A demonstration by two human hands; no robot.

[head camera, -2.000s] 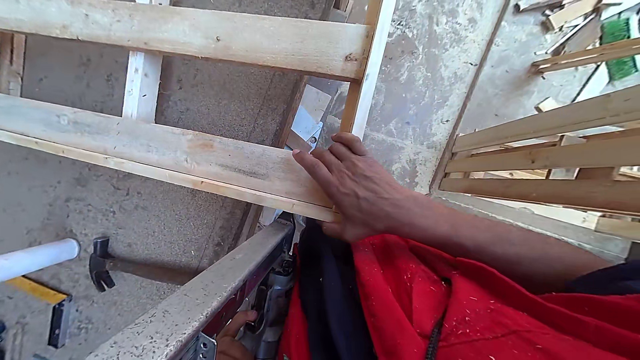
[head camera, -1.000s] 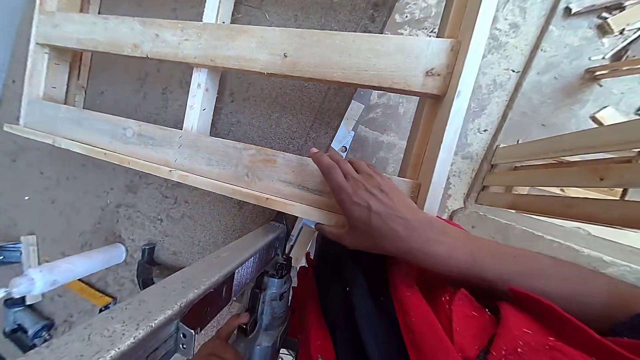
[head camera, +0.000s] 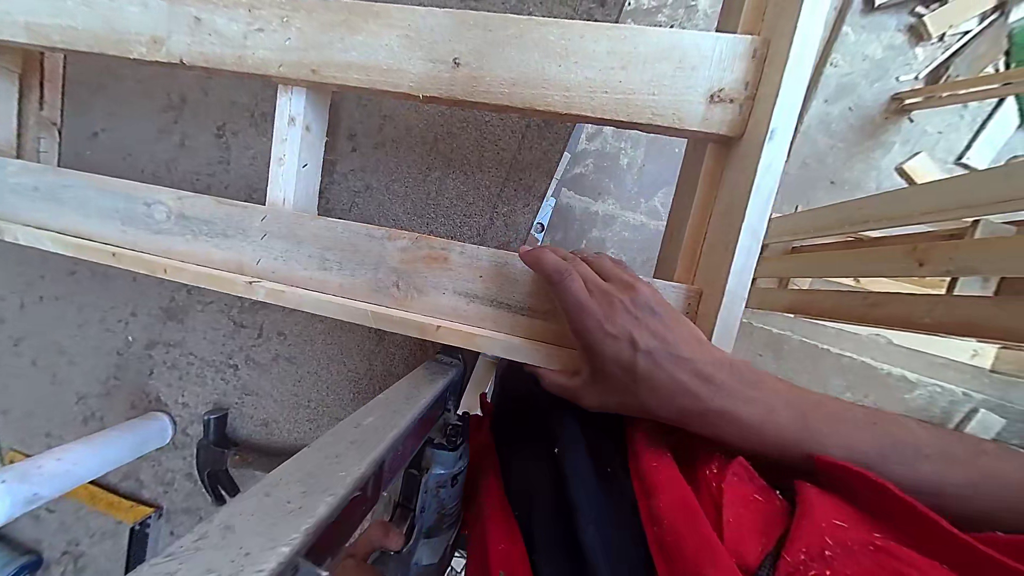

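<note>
My right hand (head camera: 624, 336) grips the lower slat (head camera: 384, 272) of a pale wooden frame near its right end, fingers over the top and thumb at the near edge. The frame has another slat (head camera: 448, 60), a short crosspiece (head camera: 298, 148) and an upright end board (head camera: 752, 168). At the bottom, my left hand (head camera: 368, 548) is wrapped round the handle of a nail gun (head camera: 440, 488), partly hidden behind a metal beam (head camera: 320, 464). The tool's nose is near the underside of the slat.
On the concrete floor at lower left lie a claw hammer (head camera: 216, 460), a white tube (head camera: 88, 460) and a yellow bar (head camera: 108, 500). Slatted wooden pieces (head camera: 904, 260) stand at the right, with wood offcuts (head camera: 960, 16) beyond. My red clothing (head camera: 720, 496) touches the work area.
The view has shifted between frames. My right hand stays on the lower slat near its end, and my left hand stays at the nail gun.
</note>
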